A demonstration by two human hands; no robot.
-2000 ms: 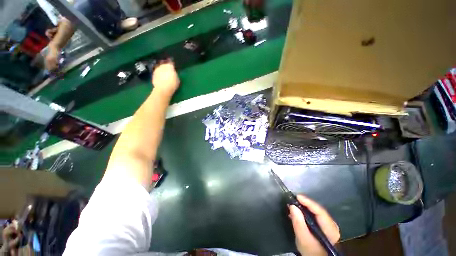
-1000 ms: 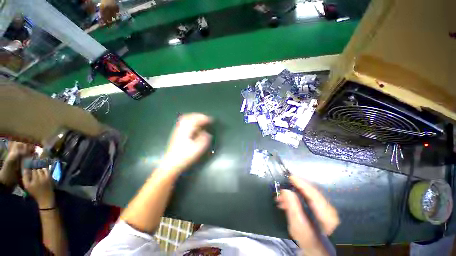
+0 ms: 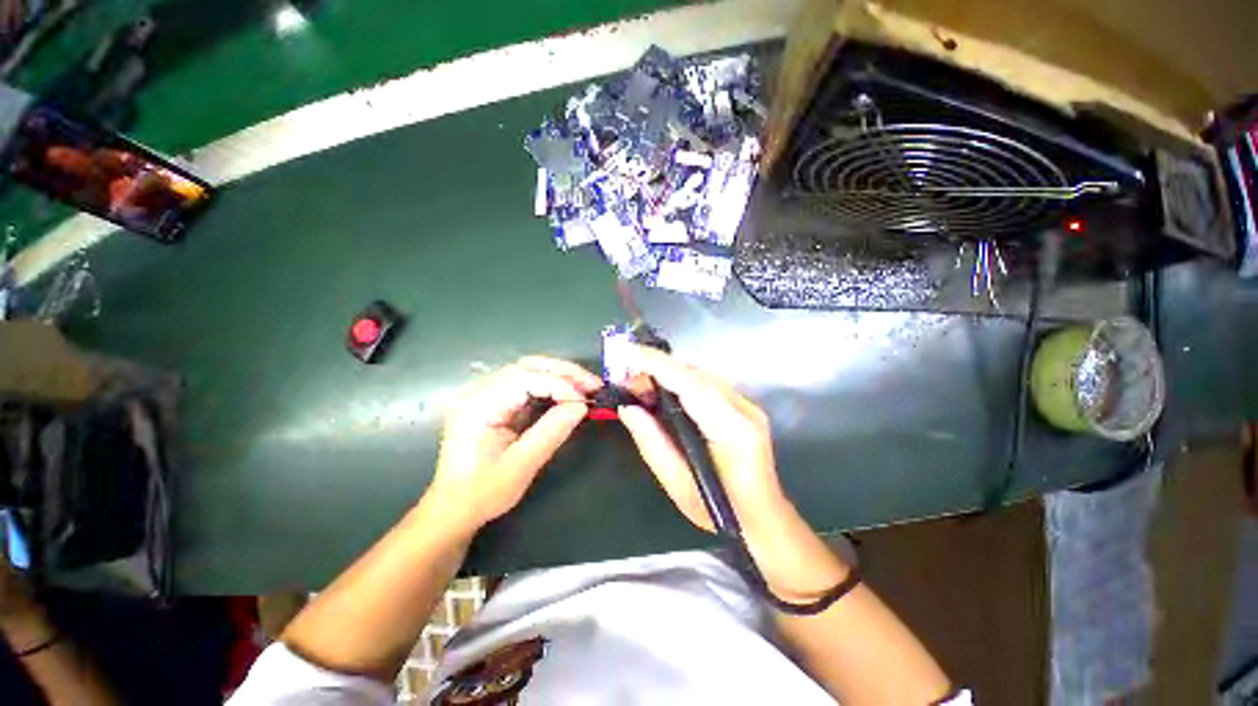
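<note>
My left hand (image 3: 504, 439) and my right hand (image 3: 704, 428) meet over the bench. Both hold a small black housing (image 3: 607, 397) with a red face between their fingertips. My right hand also holds the black soldering iron (image 3: 701, 462), its handle running back towards my wrist. A blue and white circuit board (image 3: 618, 353) shows at my right fingertips; its contact with the housing is hidden. A second black housing with a red round face (image 3: 370, 331) lies on the bench to the left.
A pile of boards (image 3: 649, 173) lies beyond my hands. Behind right stand the fume extractor fan (image 3: 924, 173), cardboard (image 3: 993, 55) and a dark speckled mat (image 3: 842, 280). A yellow-green tub (image 3: 1090, 379) is far right, a lit phone (image 3: 111, 173) far left. Another person's arm shows lower left.
My left hand has come back from the conveyor belt to meet my right hand over the bench. The housing is now between my fingers. A loose housing now shows at left.
</note>
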